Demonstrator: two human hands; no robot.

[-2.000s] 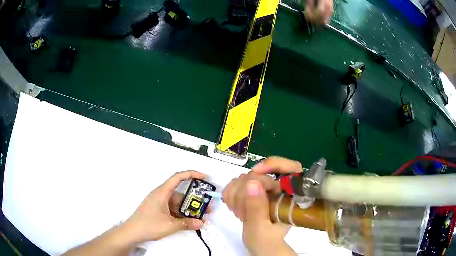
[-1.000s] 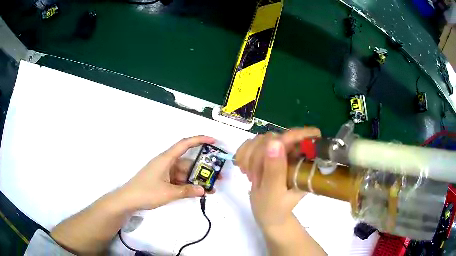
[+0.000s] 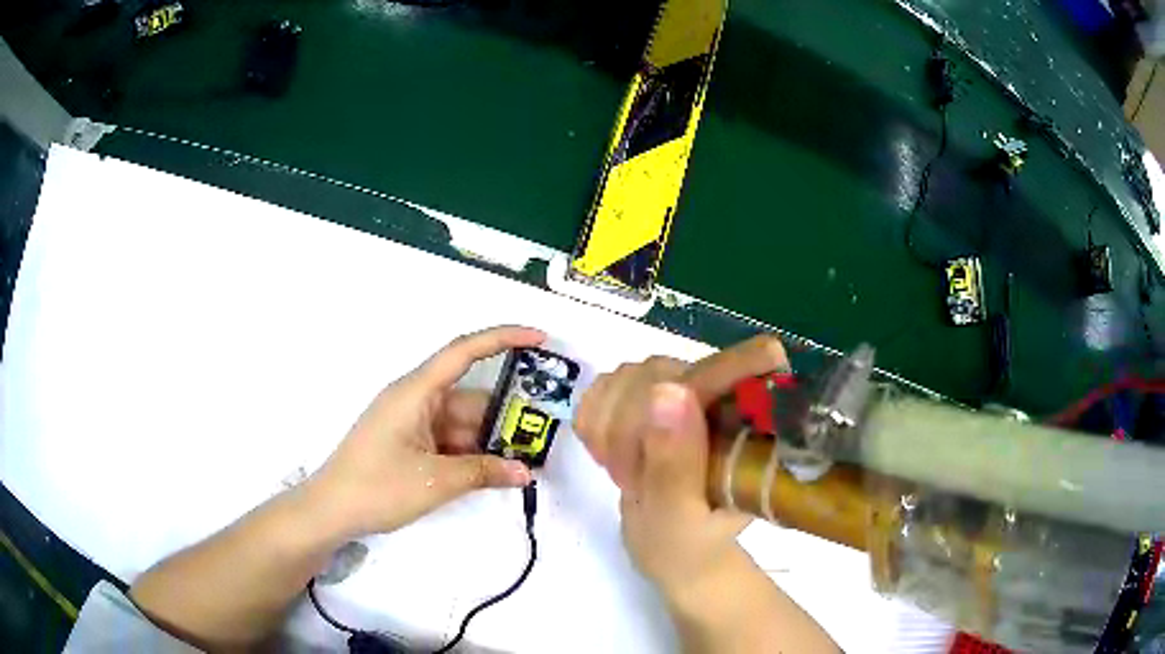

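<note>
My left hand (image 3: 396, 441) holds an open black power adapter unit (image 3: 532, 406) by its edges, thumb at the lower end and a finger at the top. The yellow transformer (image 3: 524, 429) shows on its board, with round components above it. A black cord (image 3: 530, 543) runs from the lower end down over the white sheet (image 3: 192, 345). My right hand (image 3: 664, 441) is closed around the glue gun (image 3: 805, 501), with its amber barrel, white ties and red part. The nozzle tip is mostly hidden by my fingers, close to the unit's right edge.
A green conveyor belt (image 3: 422, 141) lies beyond the sheet, crossed by a yellow-black striped bar (image 3: 639, 192). Several adapter units lie on the belt, one open unit (image 3: 965, 291) at right. A thick whitish hose (image 3: 1009, 460) and clear cylinder (image 3: 984, 575) extend right. A red basket edge shows at lower right.
The unit and my left hand sit higher in view than two seconds ago. My right hand has shifted slightly left and down since one second ago, still with the gun. Units on the belt have shifted in view.
</note>
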